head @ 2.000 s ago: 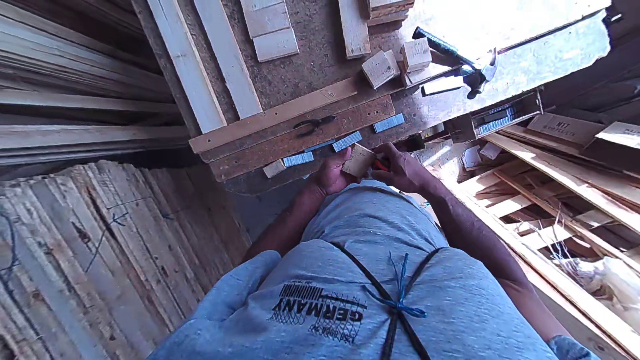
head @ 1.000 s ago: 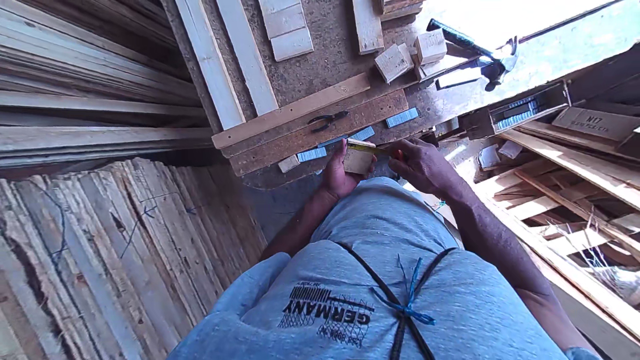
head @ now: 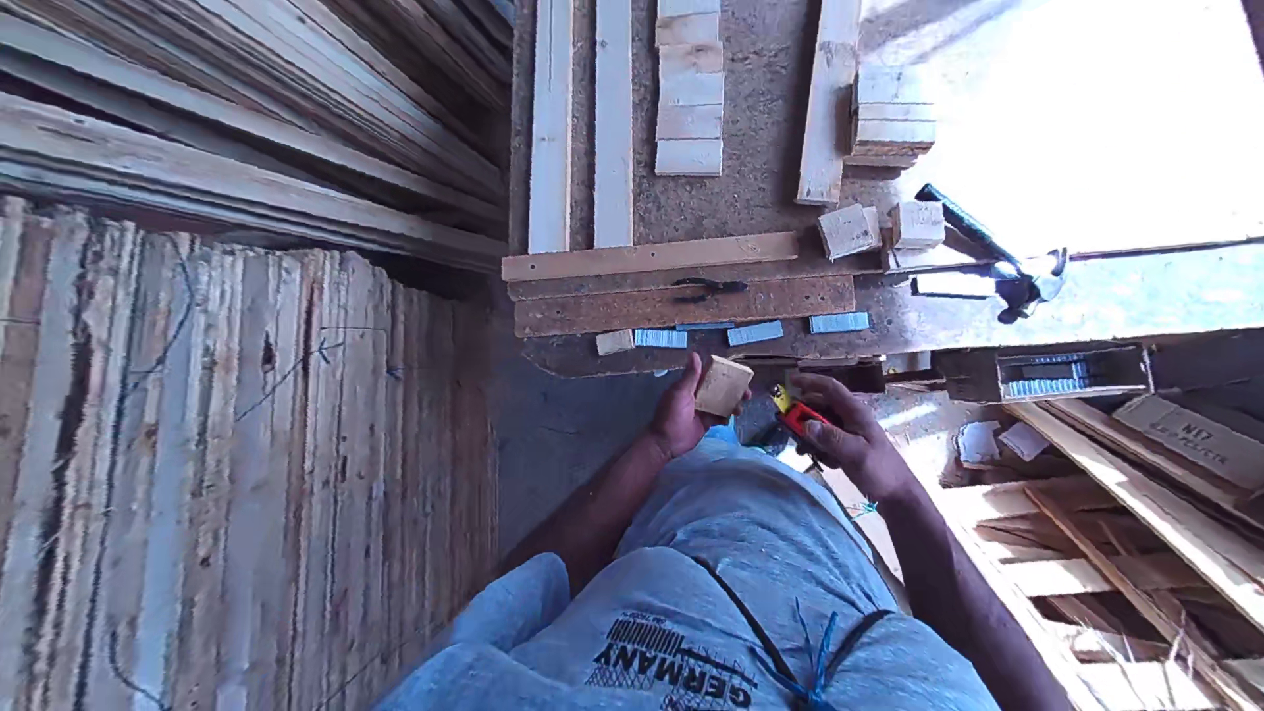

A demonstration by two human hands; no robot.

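Observation:
My left hand [head: 677,417] grips a small wooden block [head: 724,386] just in front of the workbench edge. To its right, my right hand [head: 851,434] is closed around a red tape measure [head: 802,417], with a short bit of yellow blade [head: 780,397] showing towards the block. The block and the tape are apart. Beyond my hands, strips of staples [head: 755,332] lie along the bench edge beside another small block [head: 614,342]. Black-handled pliers [head: 709,287] rest on a wooden strip behind them.
The workbench [head: 750,212] holds long slats [head: 612,128], rows of cut blocks [head: 689,109] and a claw hammer [head: 1022,281]. Stacked boards [head: 247,444] stand at the left. Below the bench at the right are an open box of staples [head: 1047,377] and loose timber [head: 1136,494].
The tape measure, beside the block a second ago, now sits apart from it in my right hand. Its red case and yellow blade show more plainly. The view has shifted somewhat.

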